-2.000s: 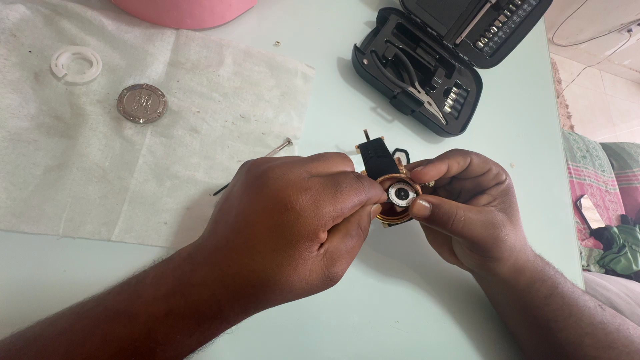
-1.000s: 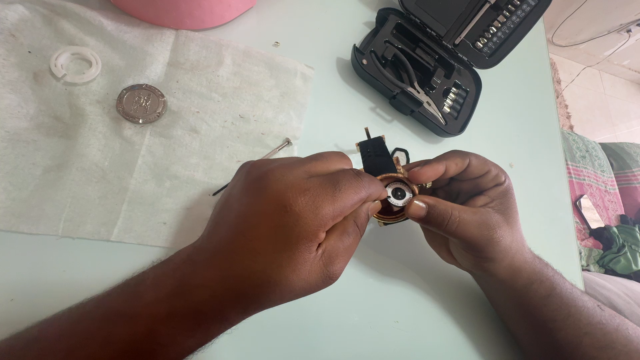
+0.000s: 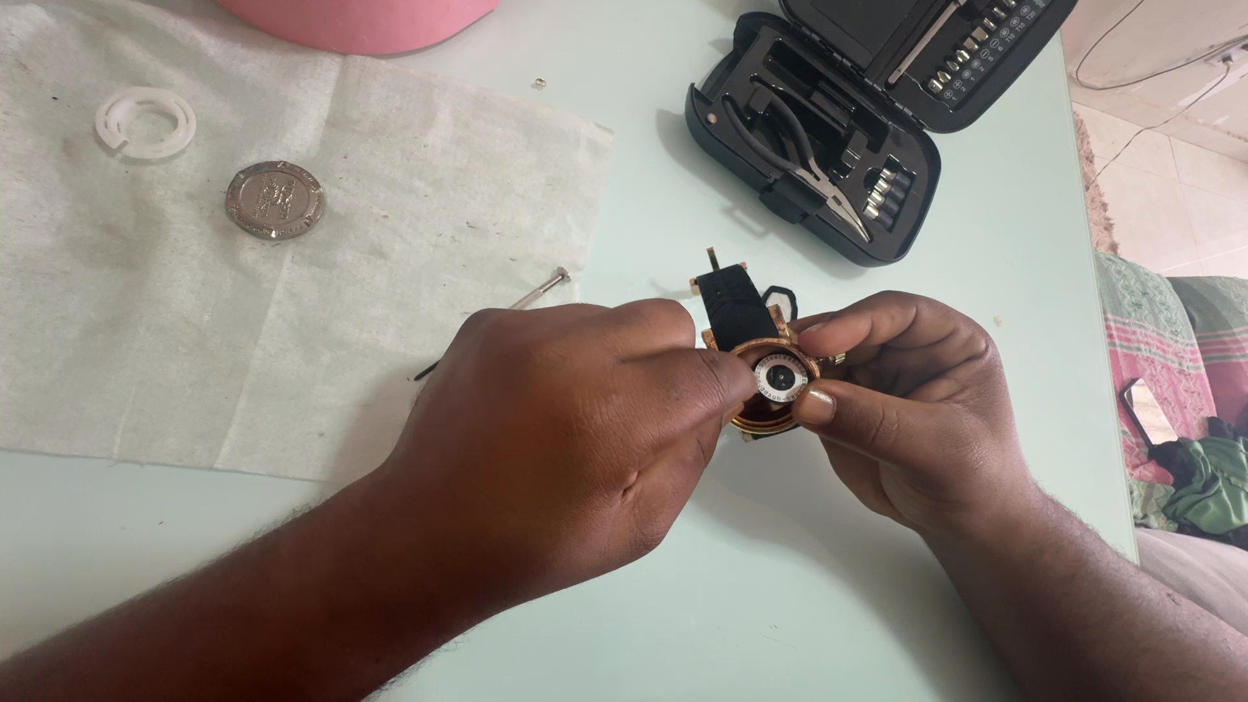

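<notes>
A gold-coloured wristwatch case point(image 3: 759, 427) with a black strap point(image 3: 733, 304) is between my hands, its inside facing up. A watch movement with a white printed date ring point(image 3: 781, 378) sits tilted at the case opening. My right hand point(image 3: 907, 409) grips the case's right side, thumb beside the movement and index finger near the crown. The fingers of my left hand point(image 3: 585, 419) are closed at the left edge of the movement and case; what exactly they pinch is hidden. A small screwdriver point(image 3: 539, 291) lies on the cloth, partly behind my left hand.
A white cloth point(image 3: 409, 146) covers the table's left part, bearing a round engraved metal case back point(image 3: 275, 200) and a white plastic ring point(image 3: 146, 123). An open black tool case point(image 3: 702, 112) holds needle-nose pliers point(image 3: 829, 200) and bits. A pink object point(image 3: 361, 21) stands at the top.
</notes>
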